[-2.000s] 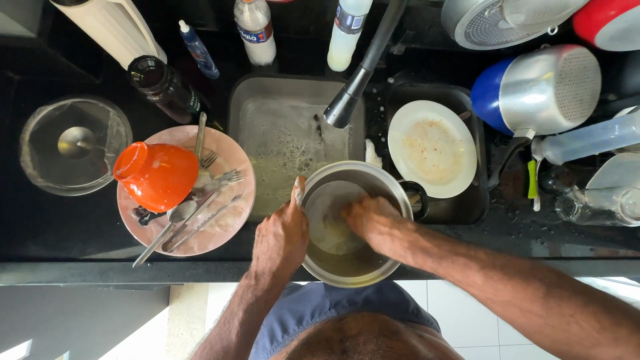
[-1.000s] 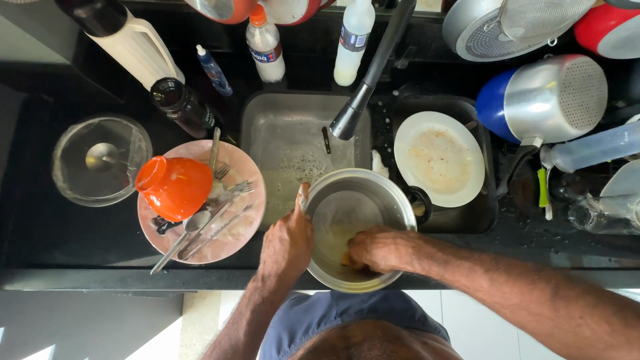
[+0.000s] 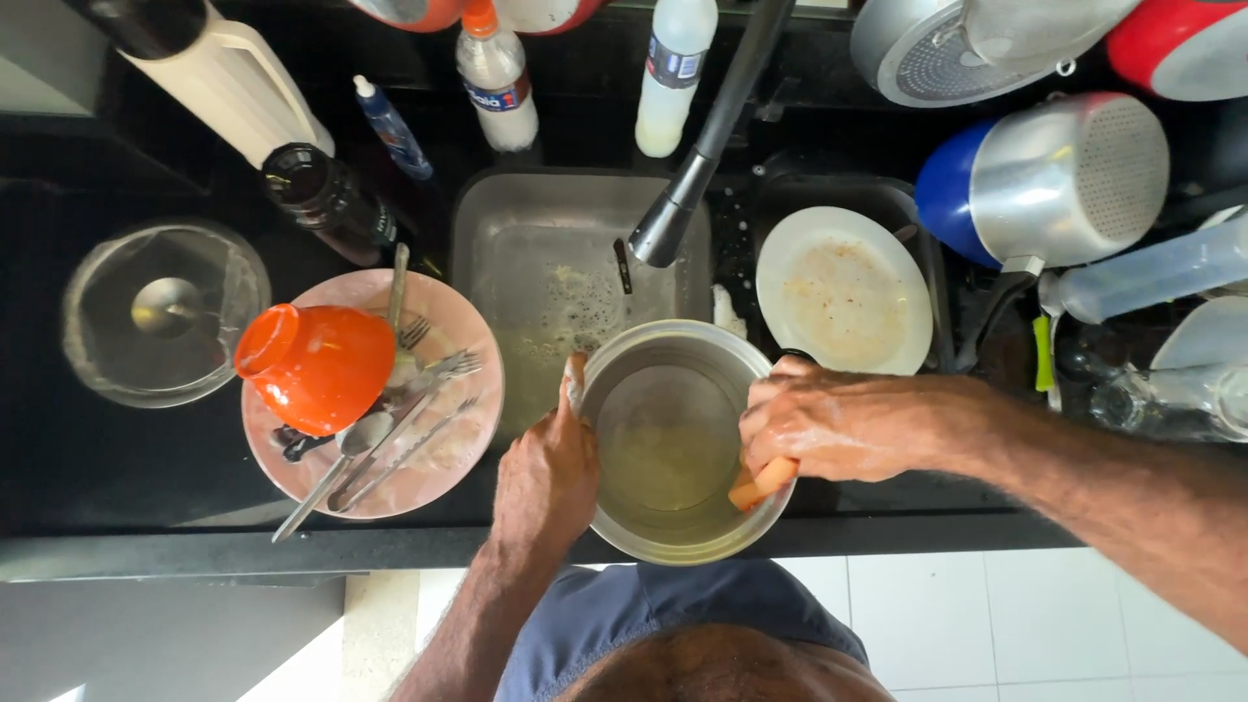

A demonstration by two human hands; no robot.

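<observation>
A metal pot [image 3: 673, 439] with cloudy, yellowish liquid or residue at its bottom is over the front edge of the steel sink. My left hand [image 3: 551, 458] grips its left rim, thumb up along the side. At the right rim my right hand [image 3: 829, 419] presses an orange sponge [image 3: 765, 485] against the wall; foam shows on the fingers. The black faucet [image 3: 673, 214] hangs above the steel sink basin [image 3: 536, 234]. Left of the pot, a pink plate [image 3: 458, 478] carries an orange bowl [image 3: 327, 366], forks, a spoon [image 3: 366, 434] and other cutlery.
A soiled white plate [image 3: 848, 292] rests in the dark right basin. Behind the sink stand two plastic bottles [image 3: 502, 102] [image 3: 673, 83]. At left are a clear round lid [image 3: 102, 361], a dark jar [image 3: 322, 195] and a cream thermos [image 3: 239, 93]. Pans, including a blue-and-silver one [image 3: 1053, 185], crowd the right.
My right hand has moved from inside the pot to its right rim, and the orange sponge now shows in it. The left hand stays on the left rim.
</observation>
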